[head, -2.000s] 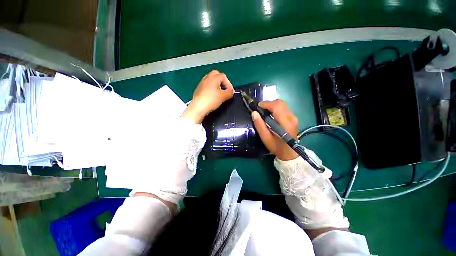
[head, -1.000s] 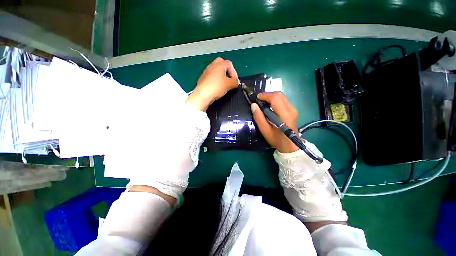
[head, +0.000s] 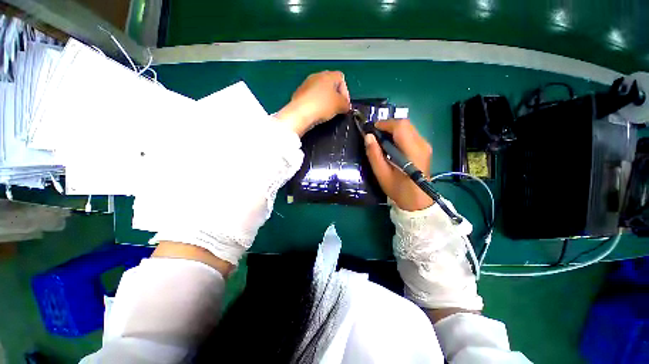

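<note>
A glossy black solar panel (head: 333, 165) with thin silver lines lies on the green bench mat in front of me. My right hand (head: 403, 160) holds a black pen-like soldering iron (head: 407, 168); its tip is at the panel's top edge. My left hand (head: 322, 97) is at the panel's top left, fingers pinched close to the iron's tip. The lead wire between those fingers is too small to make out clearly now.
White-backed panels (head: 99, 135) with trailing leads are piled at left. A black iron stand (head: 484, 121) with a yellow sponge (head: 477, 165) stands right of the panel. Beyond it are a large black box (head: 548, 167) and a looped cord. Blue stools (head: 67, 298) show below the bench.
The view has shifted slightly. Both hands and the iron's tip have moved slightly right along the panel's top edge. The grips look the same.
</note>
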